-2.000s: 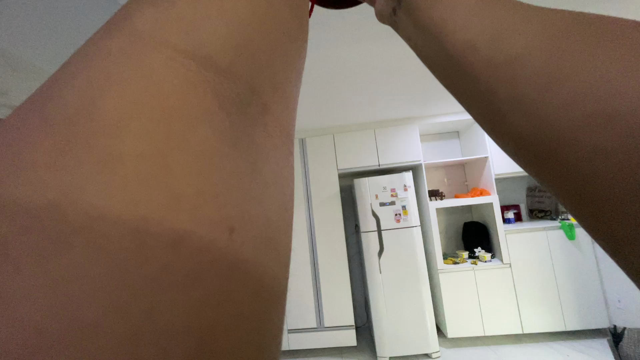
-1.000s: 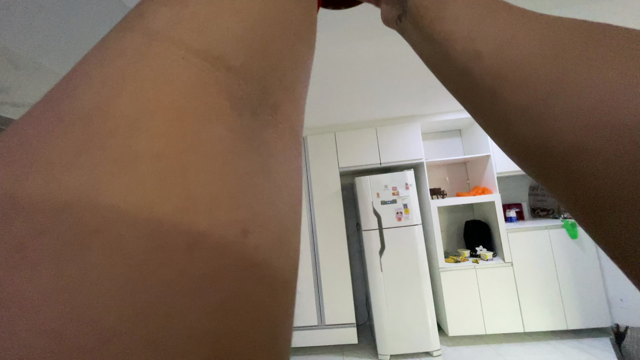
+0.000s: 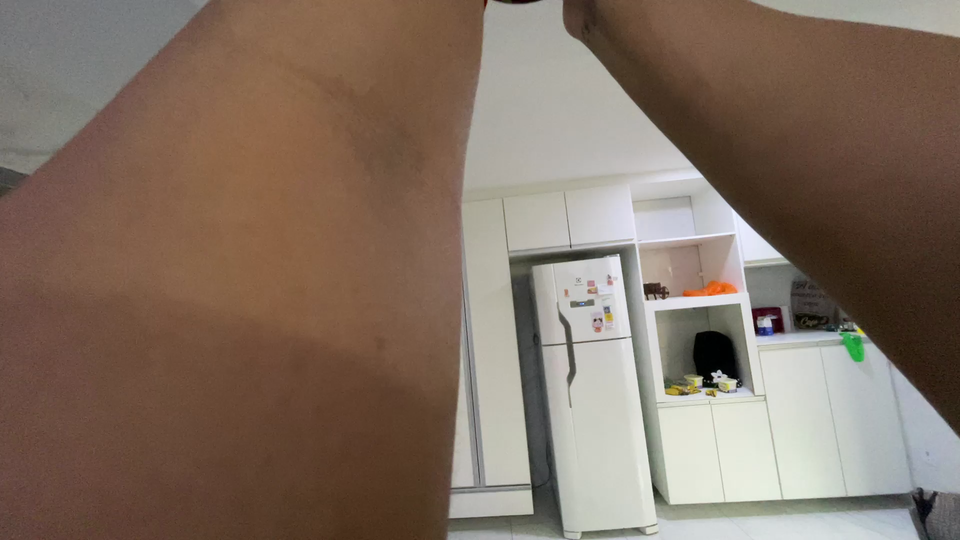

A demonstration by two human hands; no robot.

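Both my forearms reach up through the head view, very close to the camera. The left forearm fills most of the left half. From the right edge, the right forearm slants up to its wrist near the top middle. Both hands lie beyond the top edge, so what they hold or touch is hidden. Between the arms, a sliver of a dark red object shows at the top edge; its kind cannot be told.
Across the room stands a white refrigerator with magnets, between white cabinets. Open shelves hold an orange item, a black object and small tubs. A green cloth or bag hangs over the counter edge.
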